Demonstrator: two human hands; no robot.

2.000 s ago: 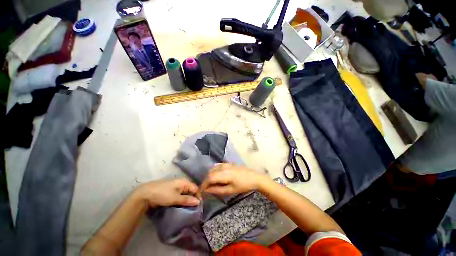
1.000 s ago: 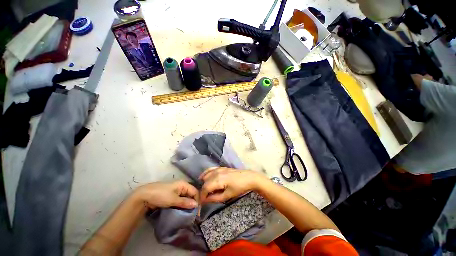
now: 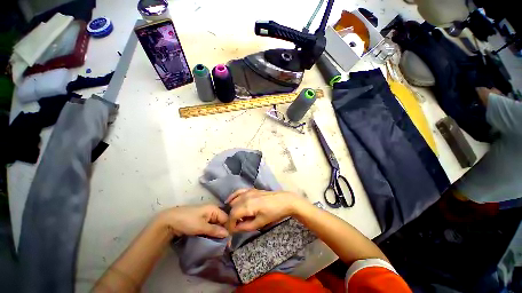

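Note:
A grey garment piece [image 3: 232, 171] lies bunched at the near edge of the table, with a darker grey patch near its far end. My left hand [image 3: 200, 221] pinches the cloth between thumb and fingers. My right hand [image 3: 258, 209] is beside it, fingertips closed together at the same spot and almost touching my left fingertips. A needle or thread cannot be made out there. A speckled white-grey block [image 3: 273, 250] lies on the cloth below my right hand and forearm.
Shears [image 3: 333, 166] lie right of the cloth, beside a dark garment piece [image 3: 389, 149]. Beyond are a yellow ruler [image 3: 246, 105], thread cones [image 3: 204, 83], a steam iron [image 3: 266, 71] and a lit smartphone [image 3: 165, 54]. A long grey piece [image 3: 57, 171] lies left. Another person's sleeve [image 3: 497, 154] shows right.
The right hand has shifted slightly and its fingers have curled in close to the left fingertips. The left hand keeps its pinch on the cloth. The picture on the phone screen has changed.

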